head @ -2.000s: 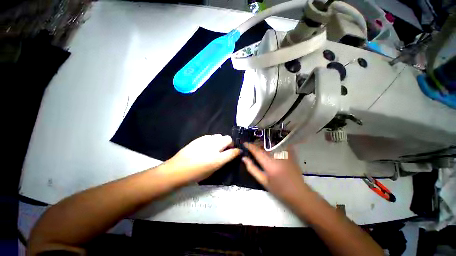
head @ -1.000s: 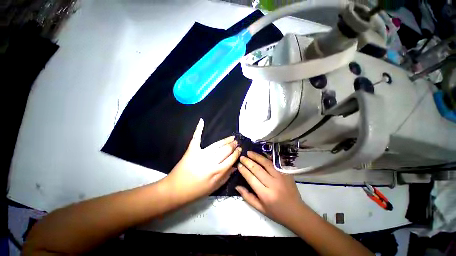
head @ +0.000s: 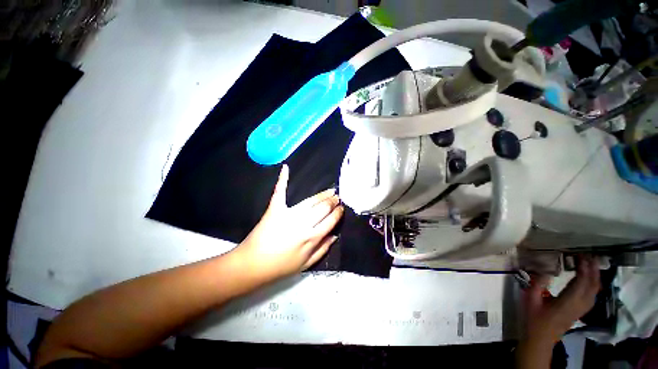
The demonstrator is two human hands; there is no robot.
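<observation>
The black garment panel (head: 224, 151) lies flat on the white table, running under the lamp and beside the machine head. My left hand (head: 292, 234) rests palm down on it, thumb spread, fingertips on the cloth just left of the needle area. The presser foot and needle area (head: 404, 232) is partly hidden behind the white guard. My right hand (head: 566, 299) is at the right end of the table front, off the panel. A bit of the orange-red thread snips (head: 545, 292) shows by its fingers; whether they are gripped is unclear.
The white sewing machine (head: 563, 180) fills the right side. The blue lamp (head: 299, 119) hangs over the panel. A dark cloth heap (head: 36, 122) lies at the left table edge. A small dark square (head: 481, 318) sits on the front edge. White fabric (head: 638, 295) is far right.
My right hand has left the cloth by the needle and moved right to the thread snips. My left hand has stayed on the panel, its thumb now spread.
</observation>
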